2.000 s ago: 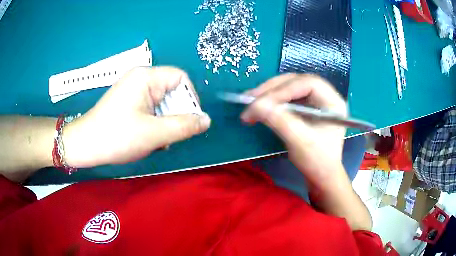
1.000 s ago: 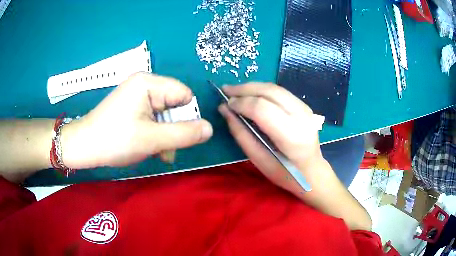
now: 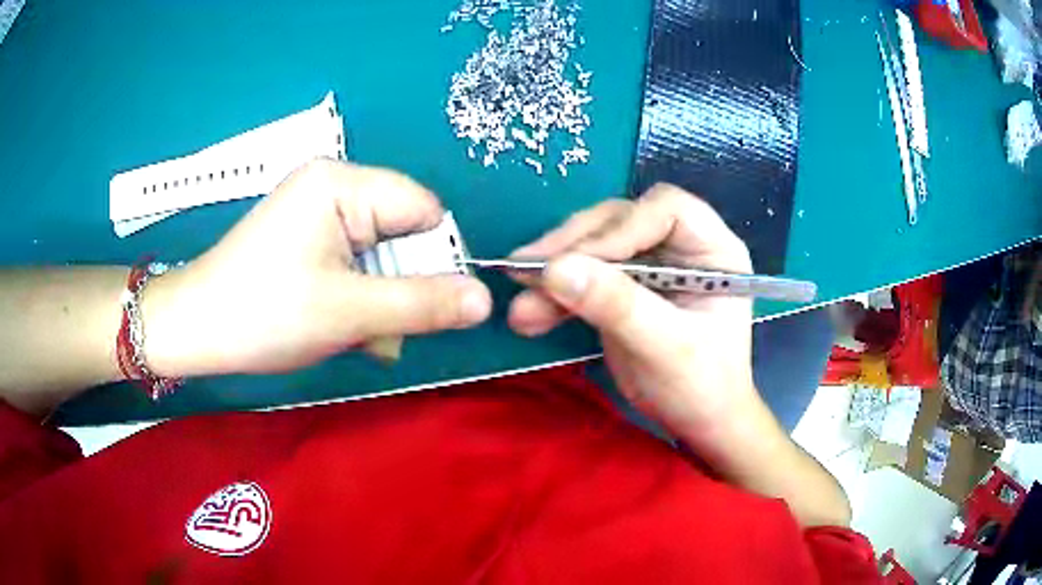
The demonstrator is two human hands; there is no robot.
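Note:
My left hand (image 3: 309, 274) is closed on a white watch strap (image 3: 414, 253), bunched between thumb and fingers, its wide end with small dark slots facing right. My right hand (image 3: 651, 286) holds silver tweezers (image 3: 731, 282), a row of holes in their handle. The tweezers' points are at the slotted end of the strap. Whether they hold a part is too small to tell. A loose pile of small silver-grey metal inserts (image 3: 520, 91) lies beyond my hands. Part of the held strap is hidden in my left palm.
White straps (image 3: 217, 168) lie at the left, behind my left hand. A black ribbed mat (image 3: 720, 114) lies behind my right hand. Spare tweezers (image 3: 899, 126) lie at the right beside a white strip (image 3: 914, 86). A red bin (image 3: 954, 23) is at the top right. The table edge curves below my hands.
My right hand has swung the tweezers from a slant to nearly level and brought their points to the strap's end. My left hand has barely moved.

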